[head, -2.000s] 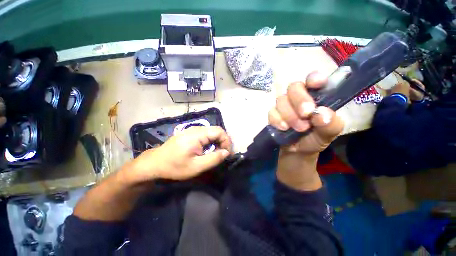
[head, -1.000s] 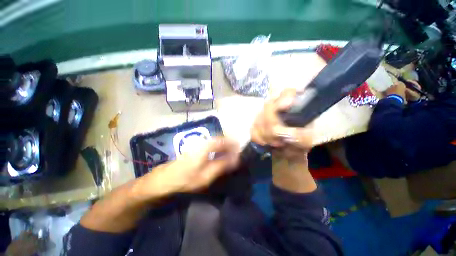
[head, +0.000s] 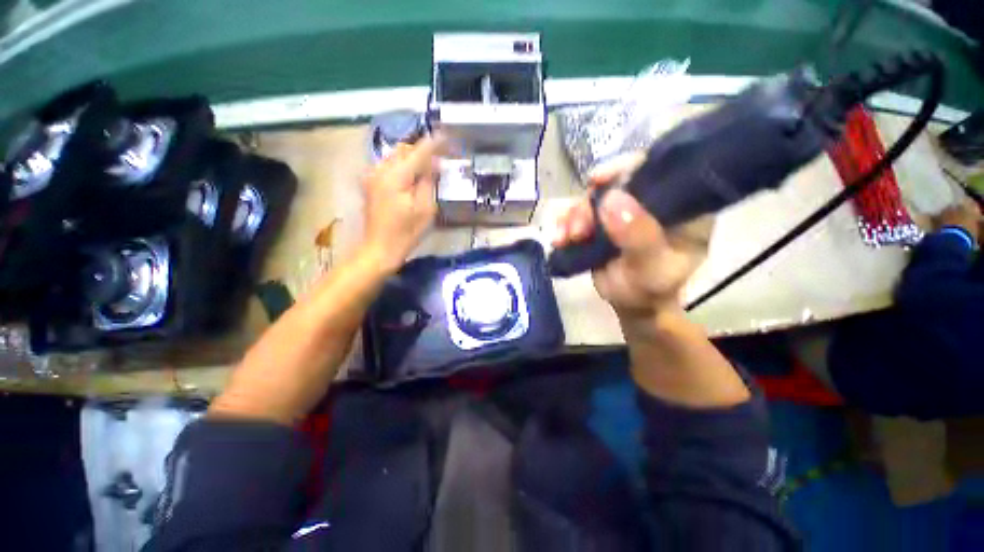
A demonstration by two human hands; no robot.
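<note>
A black speaker cabinet shell (head: 405,350) lies on the bench in front of me, with a silvery square speaker driver (head: 486,305) in its right part. My right hand (head: 645,246) holds the black electric screwdriver (head: 728,151), tilted, its lower end beside the shell's upper right corner; the bit cannot be made out. My left hand (head: 404,199) is raised beyond the shell, at the left side of the grey-white screw feeder (head: 488,129). Its fingertips are blurred, and whether they pinch anything cannot be told.
Stacked shells with drivers (head: 135,226) stand at the left. A loose driver (head: 397,134) is behind my left hand. A bag of screws (head: 610,135) and a red wire bundle (head: 869,178) lie right of the feeder. The screwdriver's black cable loops down at right. Another person's sleeve (head: 937,297) is at far right.
My left hand has moved from over the shell up to the feeder's left side, uncovering the driver. The screwdriver is still in my right hand. The view has shifted, and the bench things appear further right.
</note>
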